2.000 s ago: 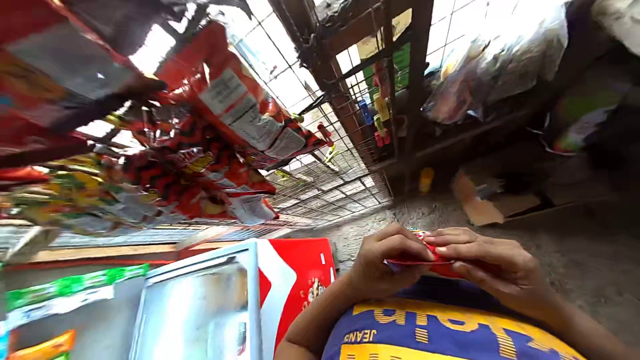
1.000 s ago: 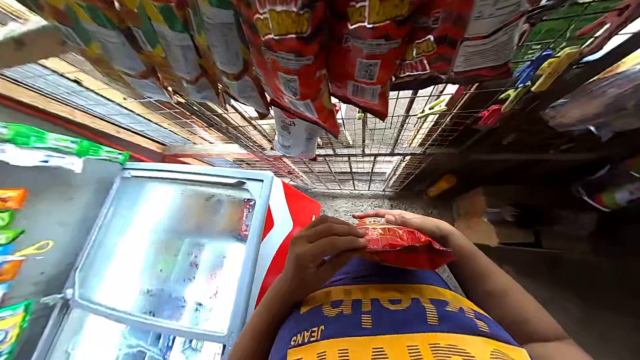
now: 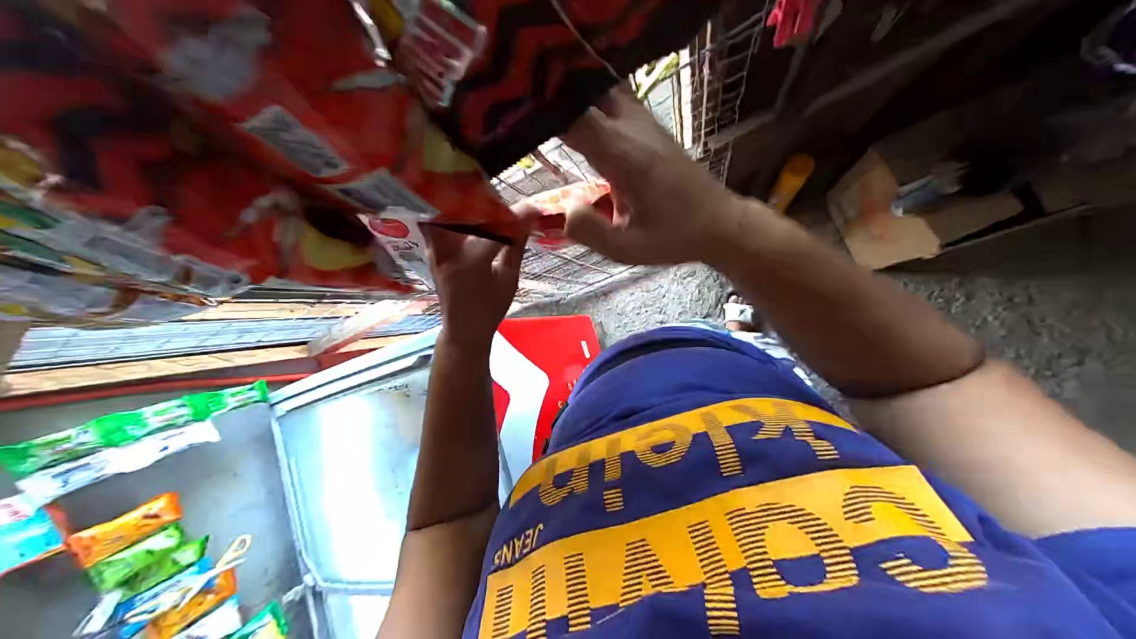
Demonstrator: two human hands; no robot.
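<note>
Both my hands are raised among red and black snack packets (image 3: pixel 346 133) that hang at the upper left, blurred. My left hand (image 3: pixel 479 266) has its fingers on the lower edge of a hanging red packet. Just right of it, my right hand (image 3: pixel 652 191) reaches up, with thumb and fingers around a small red packet (image 3: pixel 557 222) and fingertips near the dark end of a hanging packet. The exact grip of the left hand is hidden by blur. A white packet with a red mark (image 3: pixel 399 240) hangs beside my left wrist.
A glass-topped chest freezer (image 3: pixel 355 461) with a red side (image 3: pixel 555 355) stands at the lower left. Green sachets (image 3: pixel 133 422) and orange ones (image 3: pixel 129 528) lie left of it. Wire mesh (image 3: pixel 577 262) is behind my hands; a cardboard box (image 3: pixel 874 213) is at the right.
Both hands have moved up from in front of my shirt, where they held a red packet together, to the hanging packets. The view has shifted.
</note>
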